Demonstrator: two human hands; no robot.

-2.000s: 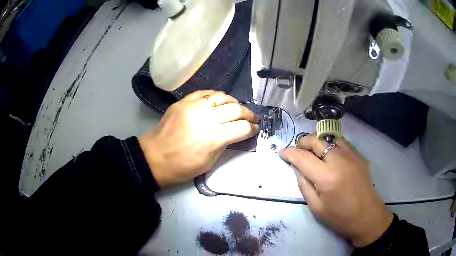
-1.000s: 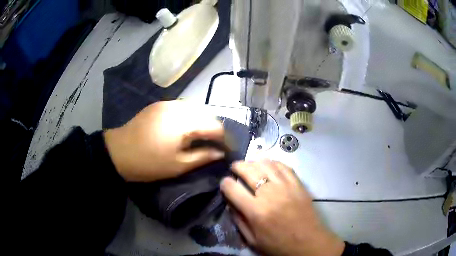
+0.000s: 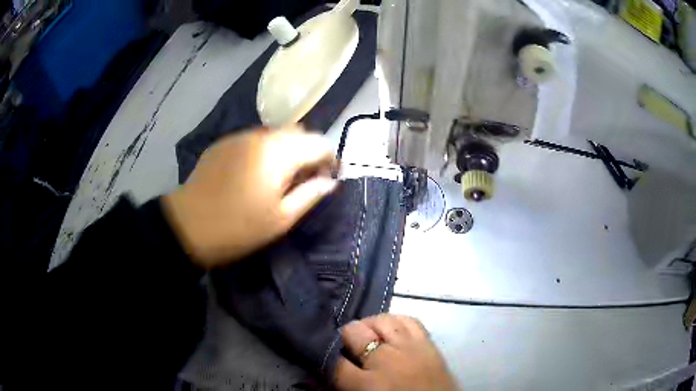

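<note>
A dark denim garment piece (image 3: 374, 237) with pale stitch lines lies on the machine bed, its right edge beside the presser foot (image 3: 413, 189). It reaches down over the table's front and also shows behind the lamp-like paddle. My left hand (image 3: 248, 191), blurred, is over the cloth left of the foot, fingers curled; whether it grips the cloth cannot be told. My right hand (image 3: 393, 355), with a ring, is low in the view, fingertips shut on the denim's lower right edge. The needle is not clearly visible.
The machine head (image 3: 458, 69) stands above the foot, with a cream tension knob (image 3: 477, 185) low on it. A cream paddle shape (image 3: 307, 69) hangs left of the head. A holed disc (image 3: 459, 221) is in the bed. A dark forked tool (image 3: 610, 163) lies at right.
The denim now lies flatter along the foot, showing two pale stitch lines. My right hand has moved from beside the needle plate down to the cloth's lower edge. My left hand has moved left.
</note>
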